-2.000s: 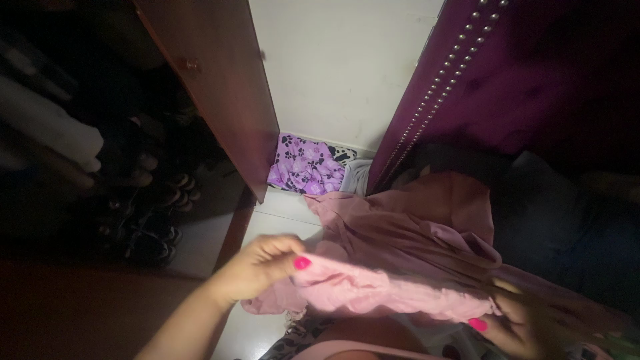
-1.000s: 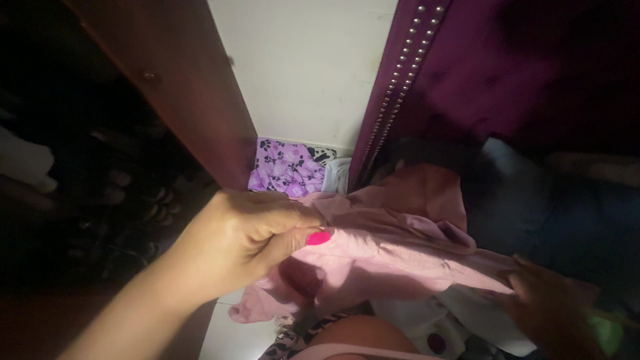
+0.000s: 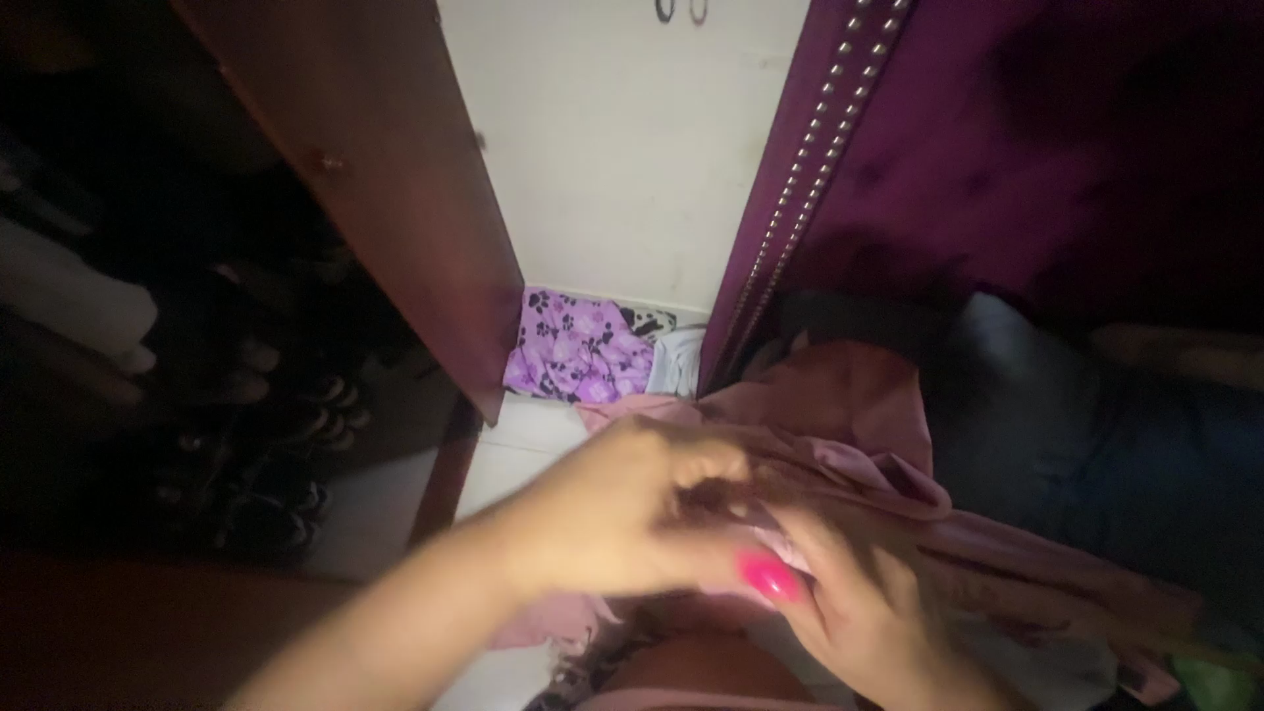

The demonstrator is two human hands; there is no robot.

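Observation:
My left hand [image 3: 632, 513] and my right hand [image 3: 859, 583] meet over a pink cloth garment [image 3: 829, 395], low in the middle of the head view. Both are closed on its fabric, with some of it bunched between the fingers. Bright pink polish shows on my left thumb's nail. Folds of the garment spread behind the hands and off to the right, and a lighter pink part hangs below my left wrist. The fingers hide much of the gripped part, and motion blurs the hands.
A wooden wardrobe door [image 3: 395, 197] stands open at left, with shoes [image 3: 286, 494] in the dark beyond. Purple pawprint cloth [image 3: 583, 346] lies by the white wall [image 3: 612, 138]. A purple studded headboard or panel [image 3: 820, 148] rises at right, near dark clothing [image 3: 1106, 434].
My hands were apart with the pink fabric stretched between them; now they are together. My right hand has moved left toward my left hand.

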